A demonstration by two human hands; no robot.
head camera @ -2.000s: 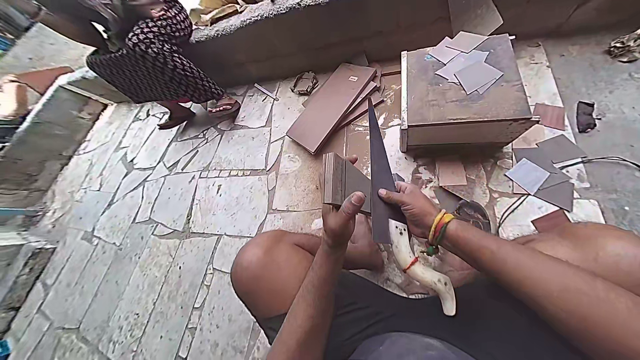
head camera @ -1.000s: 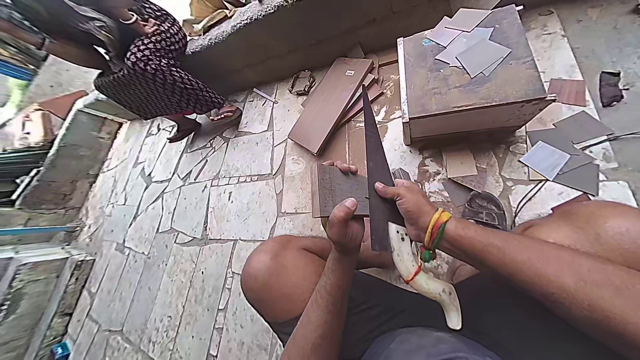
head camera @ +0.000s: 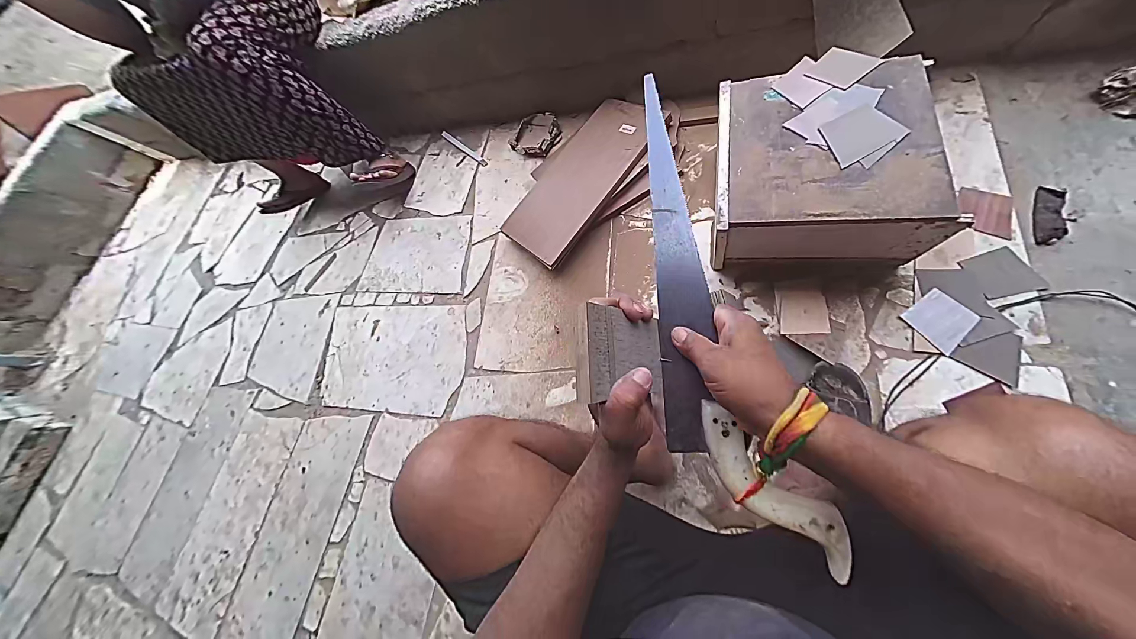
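Observation:
My left hand (head camera: 627, 413) grips a block-like stack of thin boards (head camera: 621, 351), thumb on the near side and fingers over the far edge. Just right of it, my right hand (head camera: 741, 364) is closed on the heel of a handsaw's blade (head camera: 679, 266), thumb flat on the metal. The blade points up and away from me, and the pale curved saw handle (head camera: 772, 501) hangs below my wrist, over my lap. The blade overlaps the stack's right end; whether they touch I cannot tell. Colored threads circle my right wrist.
Beyond my hands lie long brown boards (head camera: 577, 182). A wooden box (head camera: 834, 186) carries thin square sheets (head camera: 861, 133); more squares (head camera: 941, 319) and a cable (head camera: 1065, 295) lie at right. Another person (head camera: 257, 80) is at the upper left, near a low wall (head camera: 497, 67).
The stack in my left hand showed its layered edge two seconds ago and has since turned to show more of its broad face. Both hands keep their holds.

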